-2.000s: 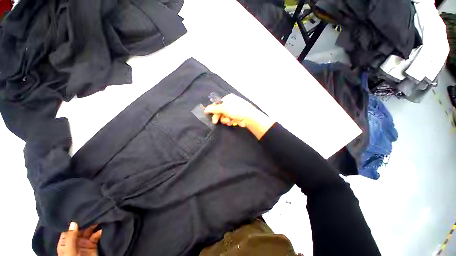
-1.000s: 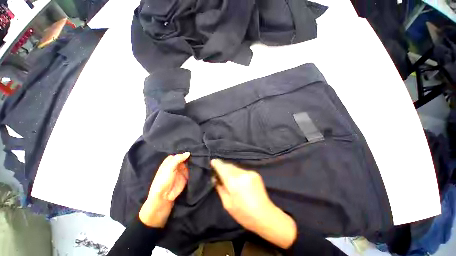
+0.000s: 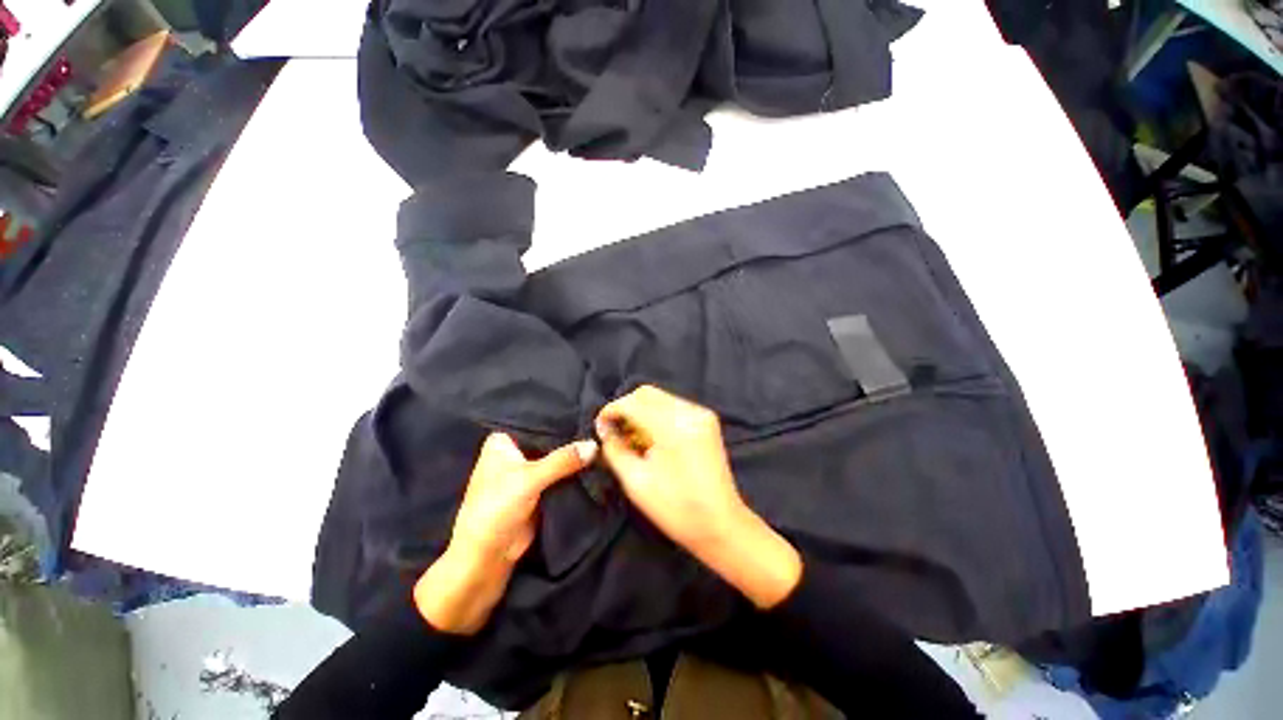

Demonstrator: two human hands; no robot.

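Observation:
A black garment [image 3: 844, 492] lies spread on the white tabletop in front of me, its wide hem band along the far edge. A narrow sleeve with a cuff [image 3: 467, 225] points away at the left. A grey care label [image 3: 867, 357] lies flat on the right part. My left hand [image 3: 504, 513] pinches the cloth at a seam near the middle. My right hand [image 3: 673, 464] is closed beside its fingertips. A small dark and yellowish tool, probably thread snips [image 3: 629, 433], shows partly in my right hand. Any thread is too fine to see.
A crumpled black garment pile [image 3: 605, 71] lies at the far side of the white table [image 3: 1154, 464]. Dark clothes [image 3: 127, 211] hang or lie beyond the left edge. Blue denim [image 3: 1210, 605] shows beyond the right edge. Scraps lie on the floor at the lower left.
The view has swung, and both hands now meet at the middle seam. Since one second ago, my left fingers have moved right and my right fingertips slightly up, closing the gap.

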